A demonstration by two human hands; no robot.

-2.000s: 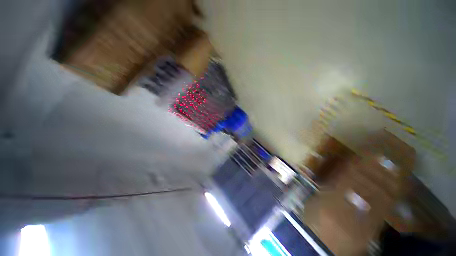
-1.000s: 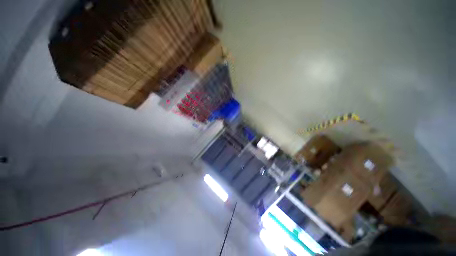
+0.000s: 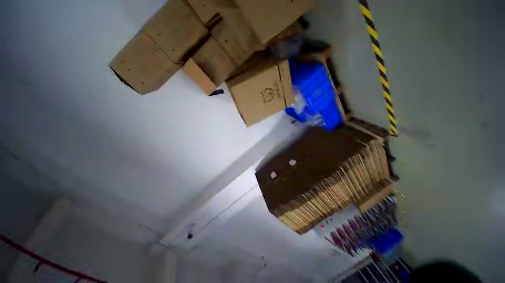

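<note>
No hand is in view. The picture is tilted sideways. A tall stack of flattened brown cartons (image 3: 332,174) stands against the pale wall, its layered edges showing. Above it in the picture are blue bins (image 3: 317,91) with some clear film on them. A brown carton with a dark printed mark (image 3: 260,94) sits beside the bins. More brown cartons (image 3: 177,33) are piled at the top. A rounded dark shape (image 3: 446,273) cuts into the bottom right edge; what it is cannot be told.
Yellow-black floor tape (image 3: 380,63) runs along the grey floor beside the goods. A rack with red parts (image 3: 354,229) and a blue bin (image 3: 386,241) stand past the flat cartons. A red pipe (image 3: 47,262) crosses at lower left.
The view has swung. The flat carton stack has shifted down and right, and piled cartons and blue bins now show above it. The bright line lights and labelled cartons have left the picture.
</note>
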